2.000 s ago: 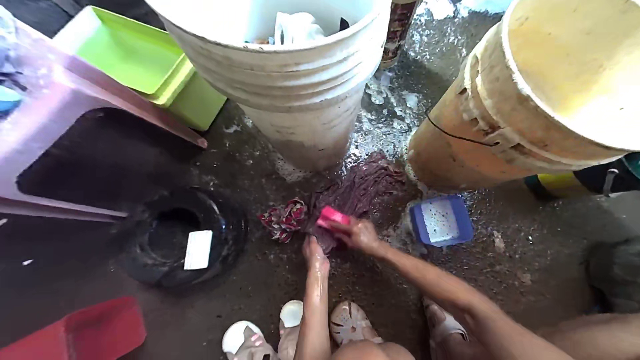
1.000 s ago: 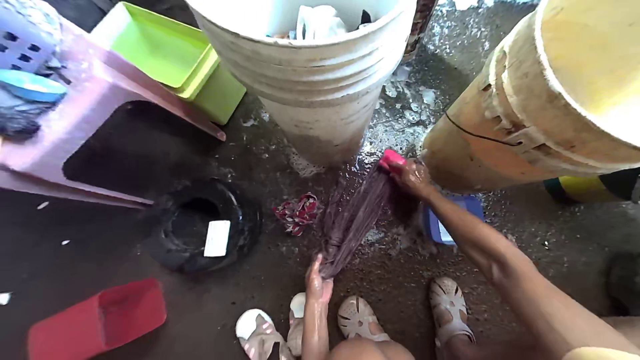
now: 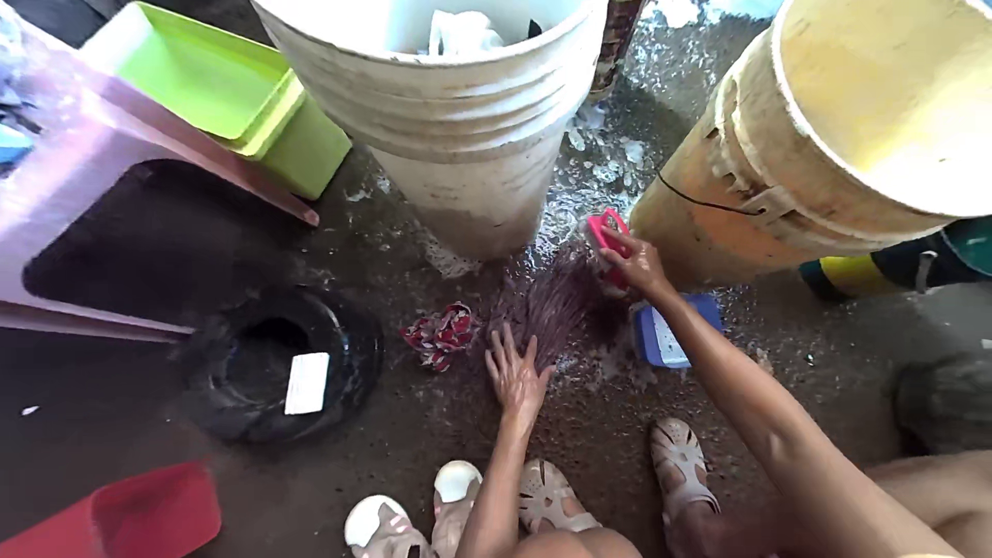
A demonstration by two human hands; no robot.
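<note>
A wet, dark purplish cloth (image 3: pixel 554 310) lies spread on the wet floor in front of the white bucket. My left hand (image 3: pixel 518 376) rests flat on its near left part with the fingers apart. At the cloth's right side, my right hand (image 3: pixel 637 260) grips a pink scrubbing brush (image 3: pixel 608 232) by its handle; its bristles are mostly hidden. A crumpled red patterned cloth (image 3: pixel 443 335) lies just left of the dark one. Below my right forearm sits a small blue container (image 3: pixel 649 341) with something pale in it, partly covered by the arm.
A tall white bucket (image 3: pixel 473 178) holding items stands ahead, a yellowish bucket (image 3: pixel 721 209) to its right. At left are a pink plastic stool (image 3: pixel 101 147), a lime-green bin (image 3: pixel 310 147), a coiled black hose or tubing (image 3: pixel 217 387) and a red container (image 3: pixel 155 508). Another person's shoes (image 3: pixel 457 484) are near my left forearm.
The dark cloth, held up and stretched between my hands a second ago, now lies spread on the floor. My left hand has let go of it and lies flat; my right hand still has the brush.
</note>
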